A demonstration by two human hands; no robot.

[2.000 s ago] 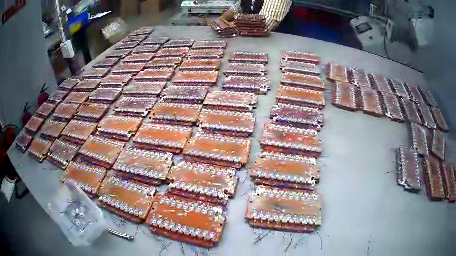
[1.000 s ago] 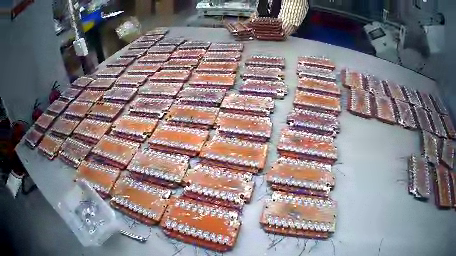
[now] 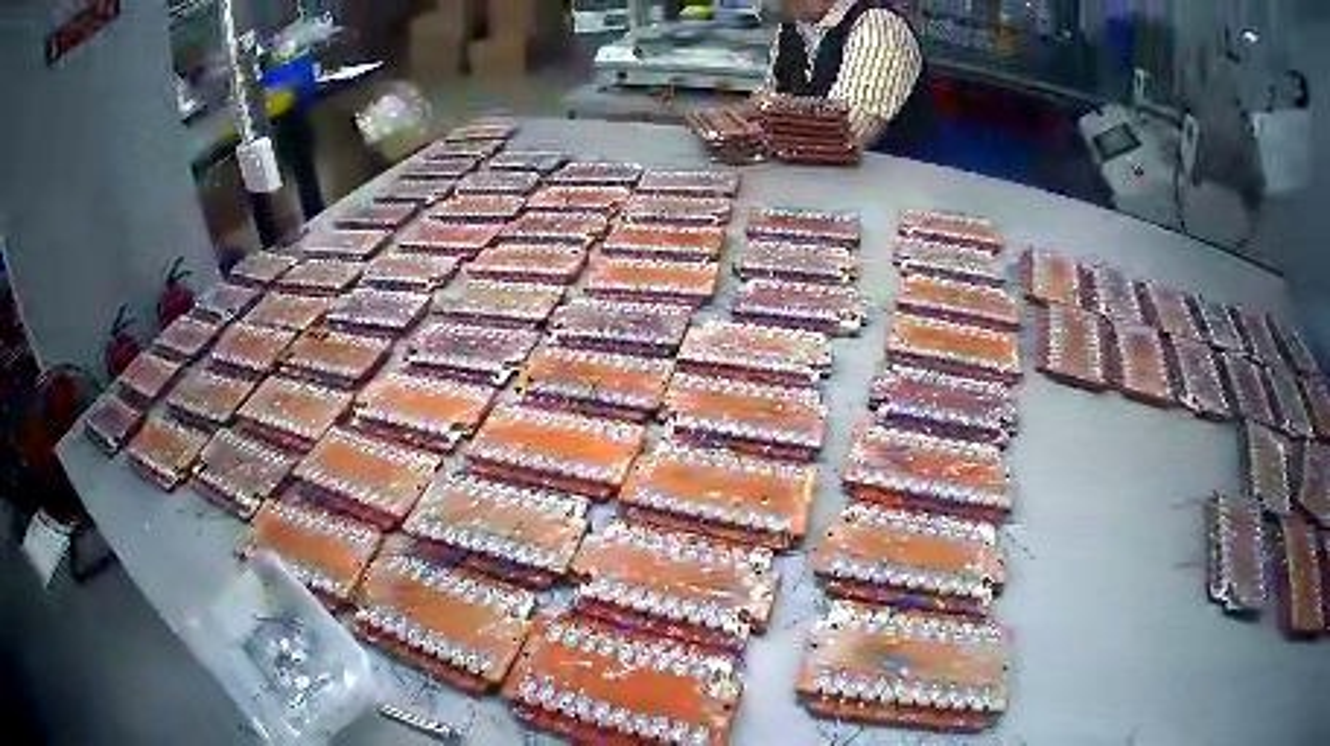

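Neither of my hands is in the picture. Orange-brown to dark red fixture plates lie on the light-grey table (image 3: 1101, 583) in long columns. Each has two rows of small silver ovals along its long edges. The nearest plate (image 3: 627, 678) is at the bottom middle, cut off by the lower edge. Another near plate (image 3: 904, 659) lies to its right, with thin wires sticking out below. A clear plastic box (image 3: 285, 649) with small silver bits stands at the lower left. A short metal pin (image 3: 419, 720) lies beside it. Some plates look stacked in layers.
A person in a striped sleeve (image 3: 884, 66) and dark vest is at the far table edge, behind stacked plates (image 3: 807, 131). A separate group of plates (image 3: 1145, 359) lies at the right. Machines stand behind, and red fire extinguishers (image 3: 175, 296) are at the left.
The view has shifted up and to the left, so the table contents sit lower and further right. More of the person at the far edge shows. No plate has visibly moved on the table.
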